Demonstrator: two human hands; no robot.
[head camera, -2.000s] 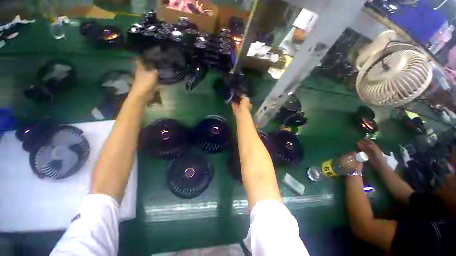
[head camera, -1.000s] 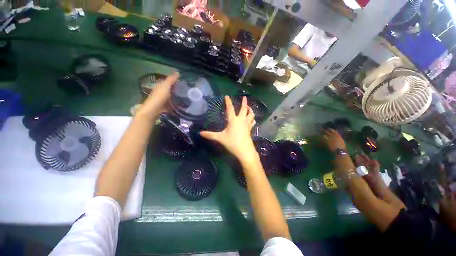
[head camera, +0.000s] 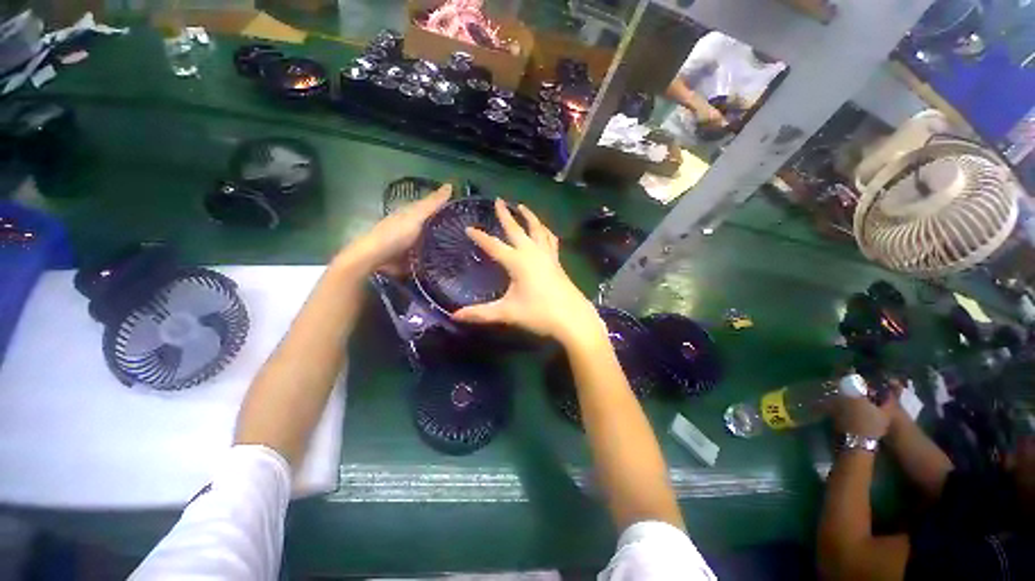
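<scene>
A black fan head (head camera: 463, 257) with a ribbed front grille over it is between my two hands, above the green bench. My left hand (head camera: 397, 236) holds its left side. My right hand (head camera: 529, 272) is spread over the grille's right side, fingertips on the ribs. A dark stand part (head camera: 411, 323) shows below the fan head. A loose front grille (head camera: 461, 397) lies just nearer to me, and more grilles (head camera: 681, 353) lie to the right. The far side of the fan head's rim is partly hidden by my fingers.
A part-built fan (head camera: 176, 330) lies on the white foam pad (head camera: 68, 454) at left. Another fan (head camera: 272, 170) stands farther back. A dark tray of small parts (head camera: 454, 108) is at the far side. A grey metal upright (head camera: 726, 170), a bottle (head camera: 783, 410) and another person's arms (head camera: 859, 477) are at right.
The grille has come onto the fan head, covering the pale blades seen a second ago. My right hand has closed in on it. Earlier both hands reached farther out over the bench.
</scene>
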